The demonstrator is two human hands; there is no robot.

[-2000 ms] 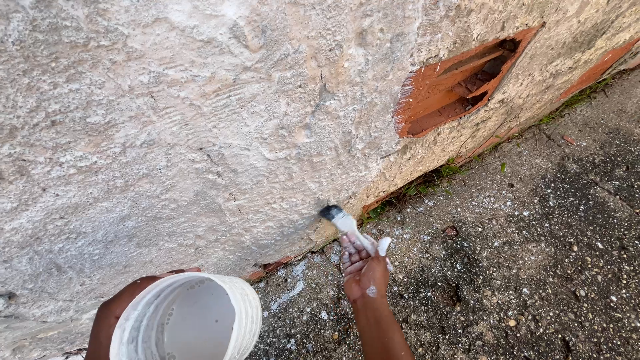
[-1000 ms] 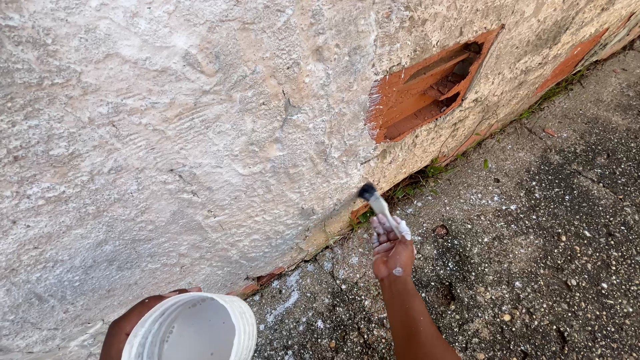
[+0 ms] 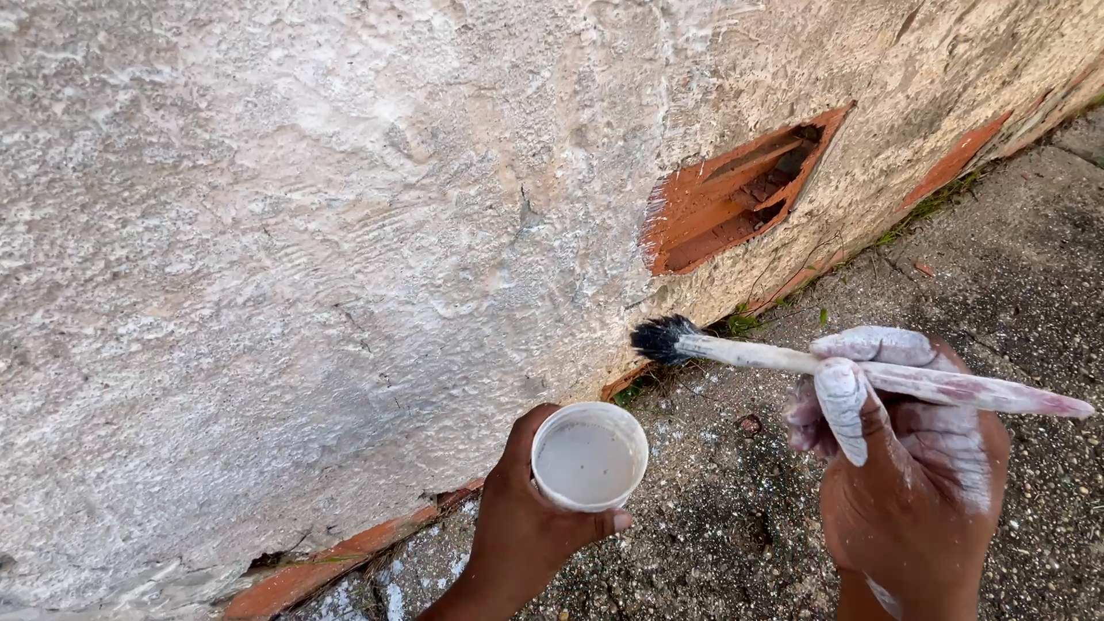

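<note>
My left hand [image 3: 526, 526] is wrapped around a white plastic cup [image 3: 590, 455] that holds a thin whitish liquid. My right hand [image 3: 906, 457], its fingers and palm smeared with white, grips the handle of a paintbrush [image 3: 750, 354] between thumb and fingers. The brush lies nearly level, its dark bristles pointing left, up and to the right of the cup. Behind the bristles is the rough plastered wall [image 3: 345, 259], whitish on the left and more tan near its lower right edge; whether they touch it, I cannot tell.
A broken hollow clay brick [image 3: 716, 211] shows its open cavity in the wall. Exposed brick strips [image 3: 332, 561] and small weeds [image 3: 742, 323] run along the wall's foot. Rough concrete ground [image 3: 690, 552] with white splashes lies below.
The brush has come away from the foot of the wall and turned more level. The cup has moved right and up, and now more of my left hand shows around it.
</note>
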